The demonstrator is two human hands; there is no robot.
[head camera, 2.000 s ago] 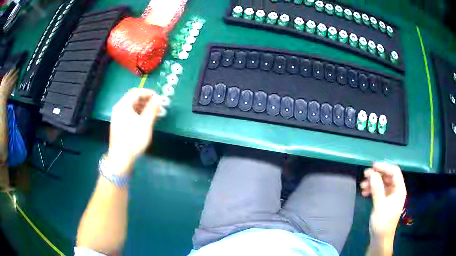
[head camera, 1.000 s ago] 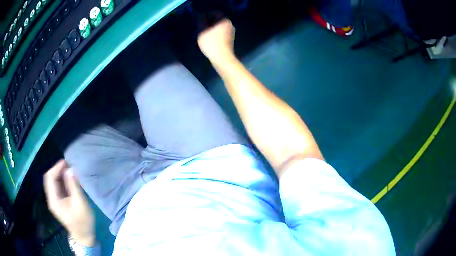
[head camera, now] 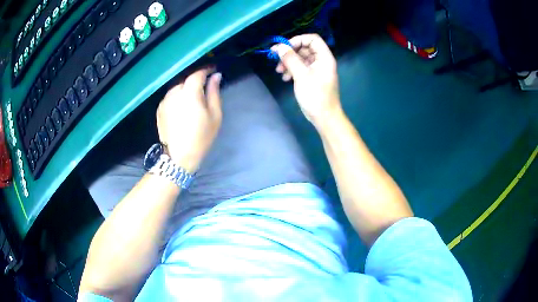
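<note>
A blue coiled cord or strap (head camera: 279,47) is pinched between the thumb and fingers of my right hand (head camera: 309,74), just beyond the bench's front edge. My left hand (head camera: 192,109), with a silver metal watch (head camera: 171,171) on the wrist, is over my lap to the left of the cord. Its fingers are slightly curled and apart, and I see nothing in it. The far end of the cord is lost in the dark under the bench.
A black assembly tray (head camera: 76,56) of dark oval shells lies on the green bench (head camera: 127,94), with three green-white boards at its near end. Another filled tray (head camera: 29,56) is behind it. A red bundle (head camera: 5,156) shows at the left edge. A person's red shoe (head camera: 413,44) is on the floor.
My right hand, a closed fist a second ago, now holds the blue cord. My left hand has moved up and right towards it. Two seconds ago the view faced the bench.
</note>
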